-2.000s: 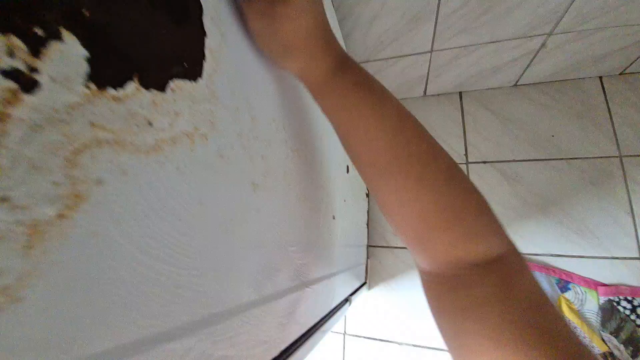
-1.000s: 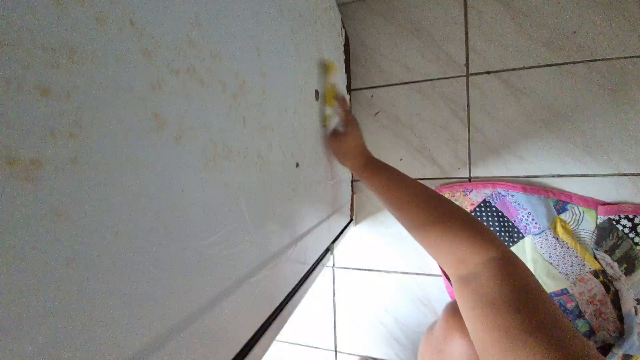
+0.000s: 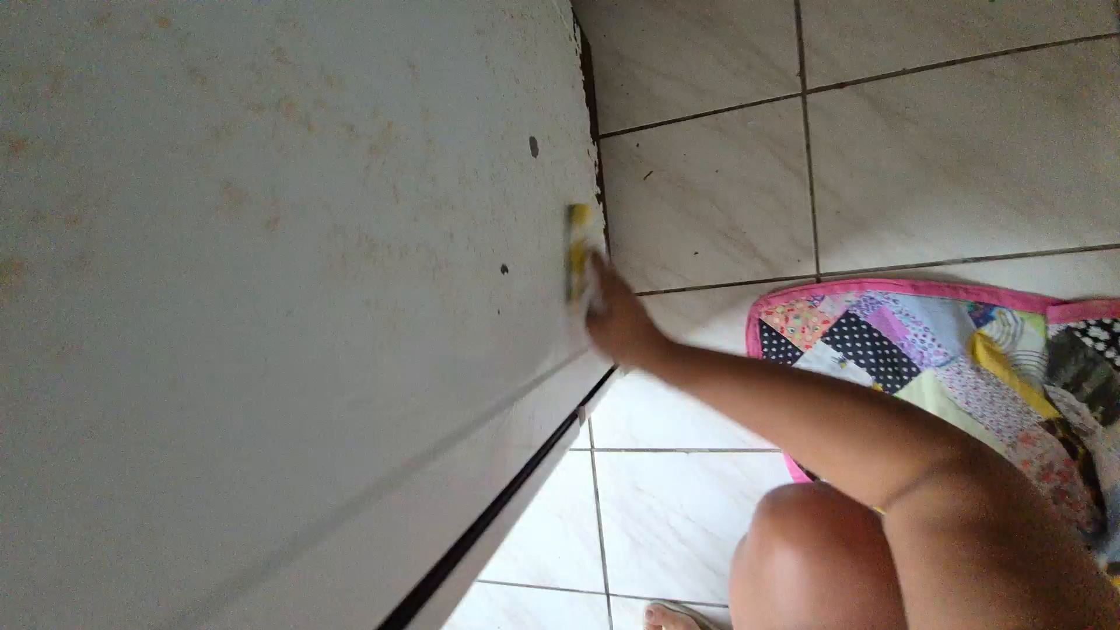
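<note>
My right hand (image 3: pixel 617 311) reaches in from the lower right, its fingers closed around a yellow scrubbing tool (image 3: pixel 577 249). Motion blur hides whether that tool is a sponge or a brush. It lies against the white side panel (image 3: pixel 420 367) of a large appliance that looks like a refrigerator, close to the panel's chipped edge. Brownish rust stains and small dark chips mark the white paint. My left hand is out of view.
Light floor tiles (image 3: pixel 945 166) with dark joints run beside the panel's edge, with small debris on them. A patchwork cloth (image 3: pixel 884 350) with pink trim lies at the right. A dark seam (image 3: pixel 499 516) crosses the appliance. A bent knee (image 3: pixel 814 551) and part of a foot (image 3: pixel 669 617) show below.
The view has shifted away from the large dark rusted patch seen first. My right hand, at the top edge two seconds ago, now shows with the yellow tool lower along the panel's edge.
</note>
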